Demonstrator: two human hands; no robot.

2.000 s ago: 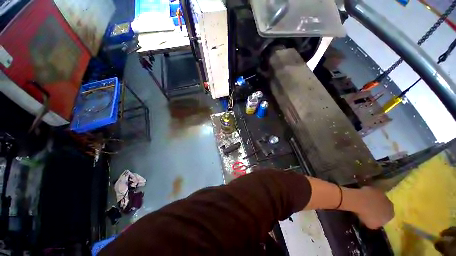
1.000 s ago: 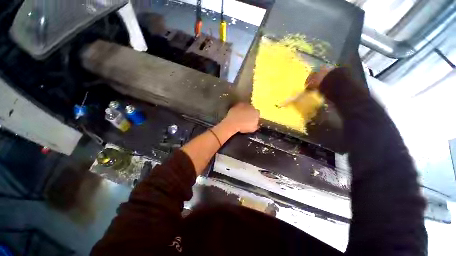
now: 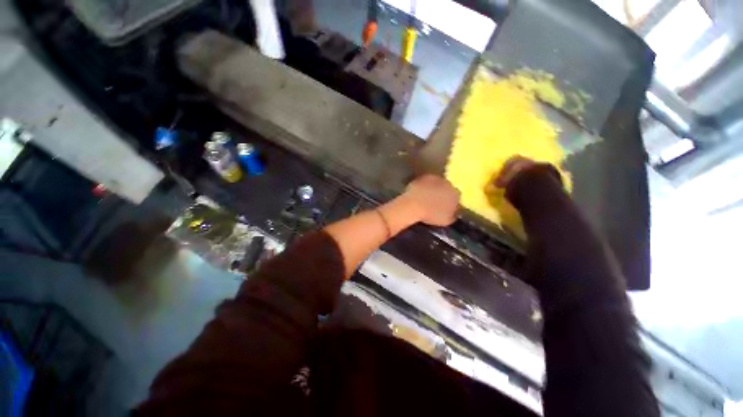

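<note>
Bright yellow plastic granules (image 3: 497, 130) lie in a wide dark grey hopper (image 3: 562, 49), with thinner scatter towards its back wall. My left hand (image 3: 434, 199) is closed on the hopper's near left rim, beside the granules. My right hand (image 3: 512, 173) is down at the granules near the middle of the heap, fingers pointing left. Its fingers are blurred and partly hidden by the dark sleeve and the granules, so whether it holds something cannot be told.
A long grey machine beam (image 3: 301, 106) runs left of the hopper. Spray cans (image 3: 222, 161) and a blue can (image 3: 250, 159) stand on a dark machine surface, near an oily ledge (image 3: 216, 232). Orange (image 3: 370, 32) and yellow (image 3: 409, 43) hanging pieces are behind the beam.
The view has swung right from the floor and machines to the hopper. Since one second ago my right hand has moved lower within the granules; the pale tool-like shape seen there no longer shows.
</note>
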